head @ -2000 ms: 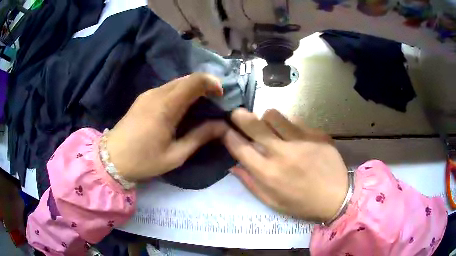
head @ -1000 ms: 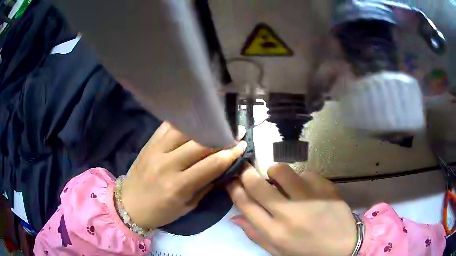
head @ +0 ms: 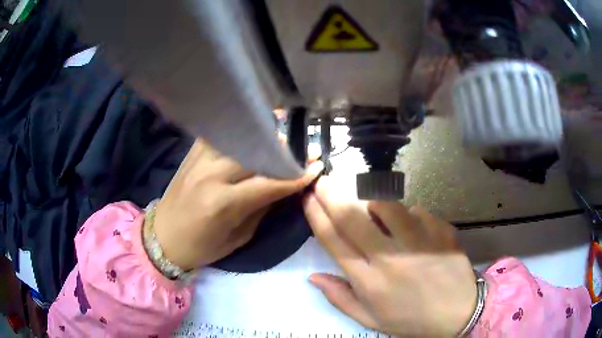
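Observation:
The dark garment panel (head: 264,249) lies under my hands, its rounded edge on the white table. The rest of the dark cloth (head: 72,138) spreads in folds at the left. My left hand (head: 218,204) pinches the cloth's edge with its fingertips just in front of the presser foot (head: 323,142). My right hand (head: 389,257) lies on the right side of the same edge, fingertips on the cloth and thumb apart on the table. The sewing machine head (head: 343,72) hides most of the needle area.
A white ribbed knob (head: 508,105) and a small dark knob (head: 380,185) stand right of the needle. A dark cloth scrap (head: 528,168) lies on the metal bed (head: 455,165). Orange scissors handles (head: 596,270) show at the right edge. A blurred pale shape (head: 198,72) covers the upper left.
The view has leaned in close to the machine head. My hands have brought the cloth edge from in front of the machine to the presser foot. My right hand has flattened.

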